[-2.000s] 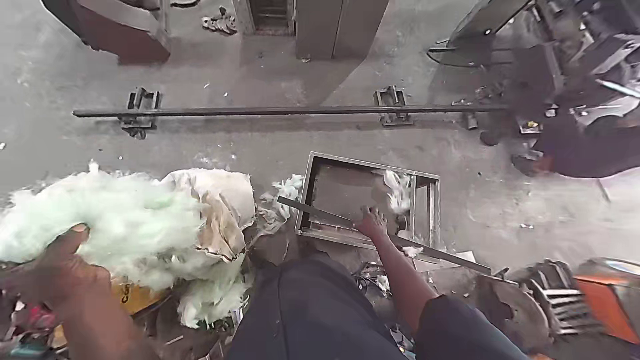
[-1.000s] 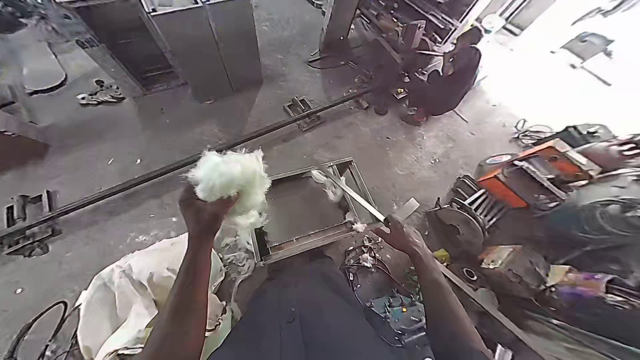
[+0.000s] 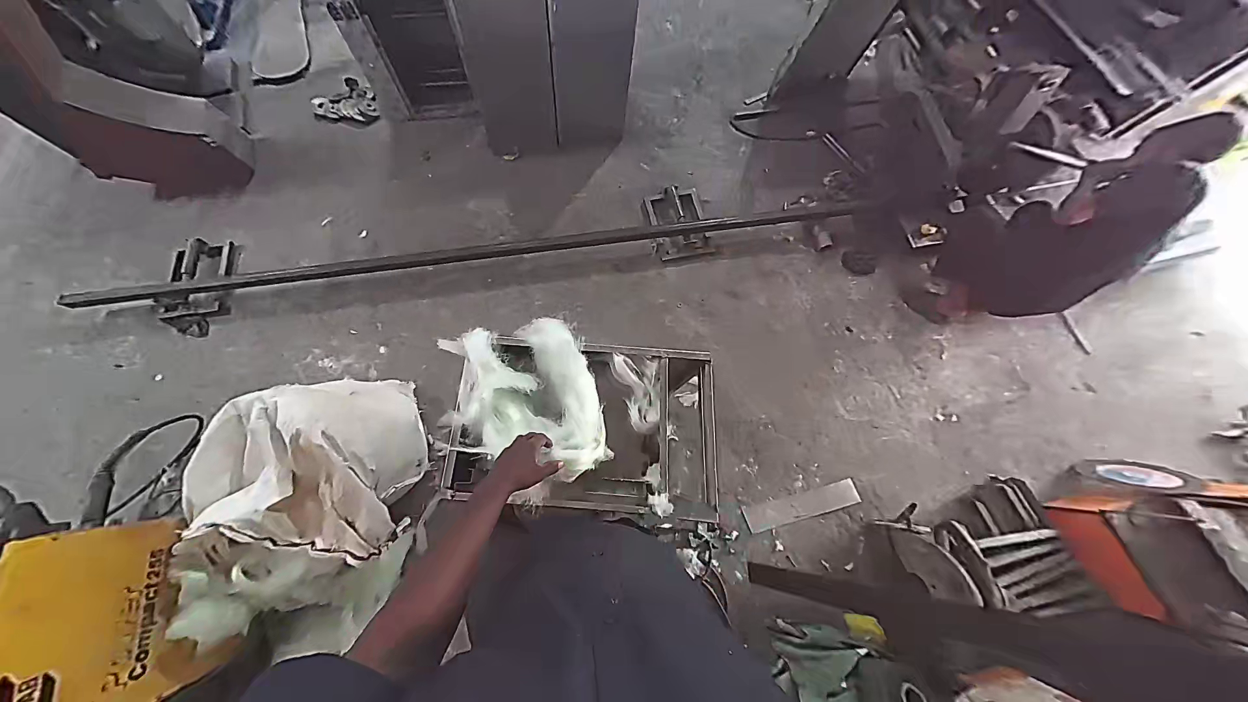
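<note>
My left hand grips the lower edge of a tuft of pale glass-wool-like fibre, which lies over the left part of a rectangular metal frame on the floor. A smaller tuft sits near the frame's crossbar, at its right. Left of the frame stands a white sack, with more pale fibre spilling from its mouth. A dark flat bar extends across the lower right. My right hand is not in view.
Beyond the frame, a long metal bar rests on two small metal stands. A person crouches at the upper right. A yellow box is at lower left, an orange machine at right, and a flat metal strip beside the frame.
My left hand has brought the fibre tuft from the air down onto the metal frame. My right hand, earlier on a long flat bar, has left the view. The view has swung left.
</note>
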